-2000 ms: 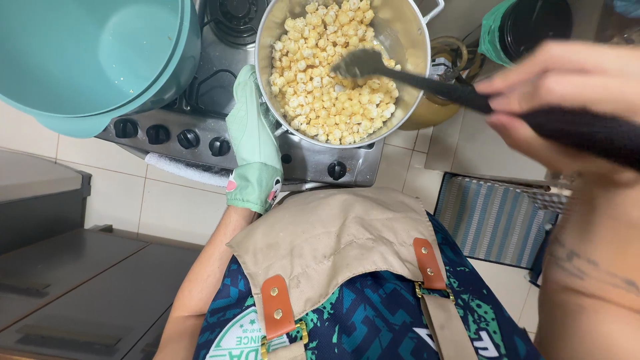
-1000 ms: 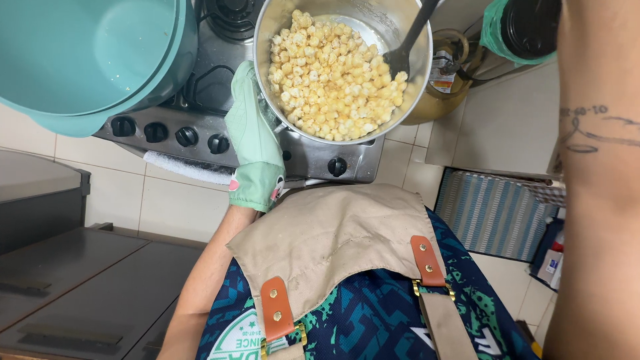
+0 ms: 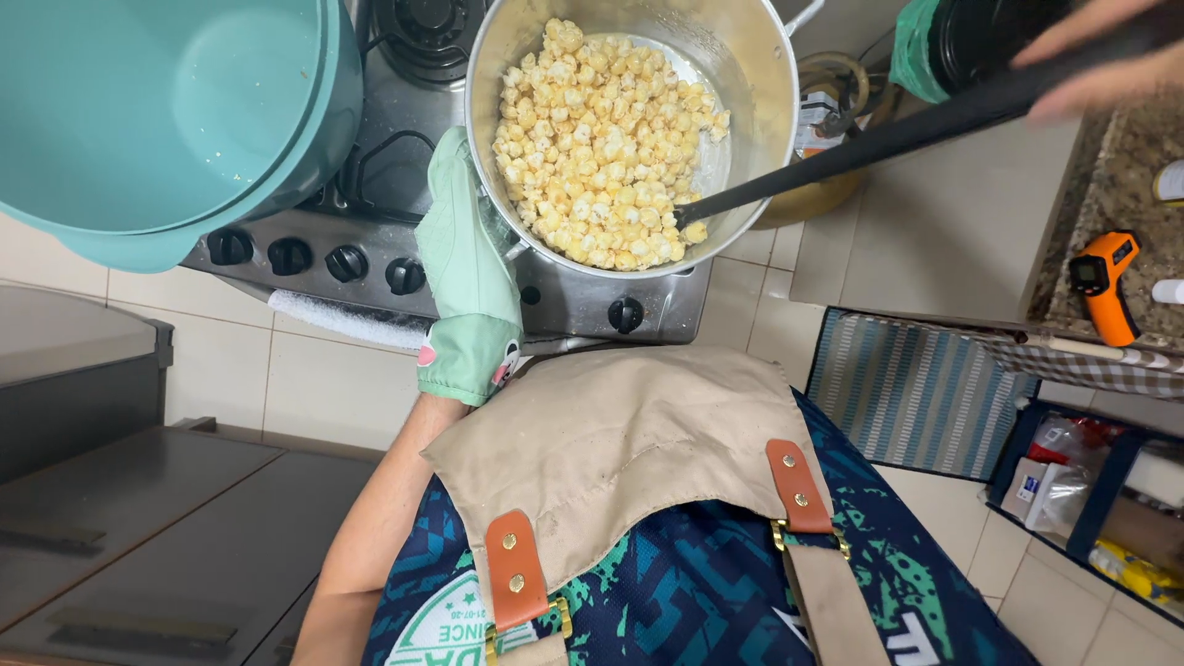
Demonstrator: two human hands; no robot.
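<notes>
A large aluminium pot stands on the steel gas stove, with yellow-coated popcorn heaped mostly at its left and lower part. My left hand, inside a mint-green oven mitt, lies against the pot's left side, at the handle; its fingers are hidden in the cloth. At the upper right, my right hand, blurred and partly out of frame, grips the thick handle of a black spatula or spoon. The utensil's head is buried in the popcorn at the pot's lower right.
A big turquoise plastic bowl with a few crumbs is at the upper left, over the stove. Right of the pot are a gas cylinder and a green-lined black bin. An orange infrared thermometer lies on a granite counter.
The black utensil has moved from the pot's upper right to its lower right, its handle now slanting rightward. My right hand has come back into view. The mitted left hand has stayed at the pot.
</notes>
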